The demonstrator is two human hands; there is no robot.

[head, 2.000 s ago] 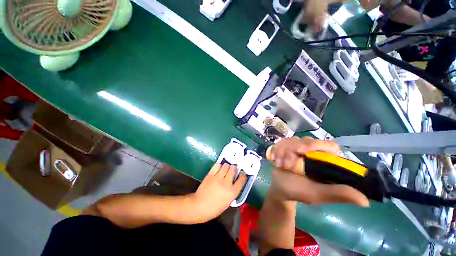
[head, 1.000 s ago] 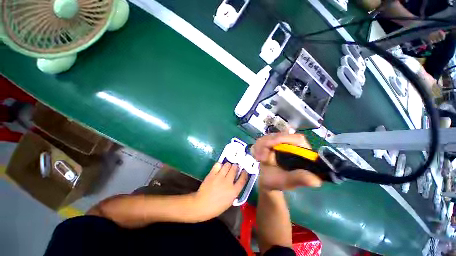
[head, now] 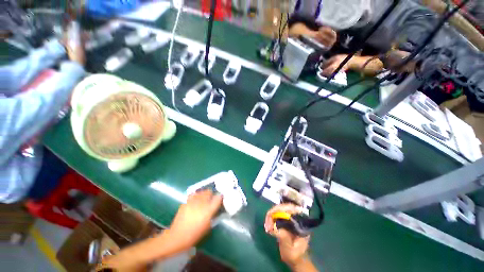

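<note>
White plastic housings point(head: 231, 192) lie close together on the green surface, blurred. My left hand point(head: 201, 210) rests its fingers on their near side; the fingertips are partly hidden. My right hand point(head: 286, 226) is closed around the electric screwdriver point(head: 300, 223), with its yellow-orange band and black grip, right at the near side of the screw feeder point(head: 287, 195). The screwdriver's tip is hidden. A solid white cover point(head: 266, 169) lies along the feeder's left side.
A pale green fan point(head: 124, 126) stands at left. More looped housings point(head: 216, 104) lie across the belt beyond. Black cables hang over the feeder. A grey post point(head: 430, 186) crosses at right. Other workers' arms point(head: 366, 64) show at top right and left.
The view has swung up and left, showing more belt and people. My right hand has moved from the housings to the feeder. The housings and my left hand have shifted left, away from the feeder.
</note>
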